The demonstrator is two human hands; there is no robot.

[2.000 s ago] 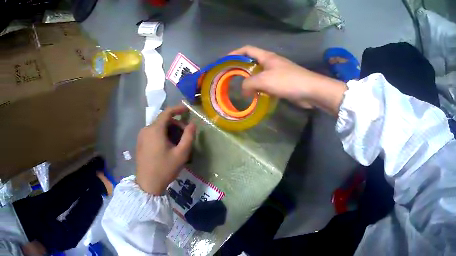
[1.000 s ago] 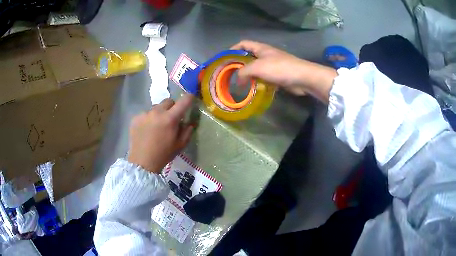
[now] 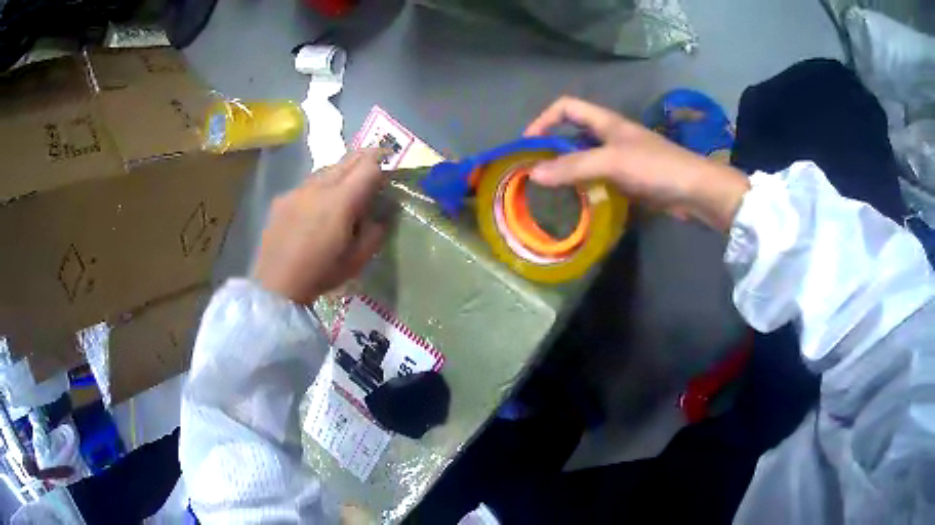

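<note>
The wrapped grey-green carton point(image 3: 482, 313) stands tilted in front of me, shiny with tape. My right hand point(image 3: 625, 164) holds the tape gun point(image 3: 456, 185), with its blue plate, orange hub and yellow tape roll point(image 3: 605, 241), over the carton's far edge. My left hand point(image 3: 320, 226) lies on the carton's far left corner; its fingertips are partly hidden, and no object shows in it. On top are the battery label point(image 3: 371, 344), a plain white shipping label point(image 3: 347, 436) and a loose black corner protector point(image 3: 412, 403).
Brown cartons point(image 3: 113, 195) stand at left with a yellow tape roll point(image 3: 256, 124) beside them. A white backing strip point(image 3: 325, 113) and red-edged spare labels point(image 3: 384, 133) lie on the floor beyond. Grey-green sheeting point(image 3: 584, 26) is at the top, a blue shoe point(image 3: 692, 118) at right.
The tape gun has moved right, off the far left corner. My left hand has moved up and now rests on that corner. The carton has shifted slightly.
</note>
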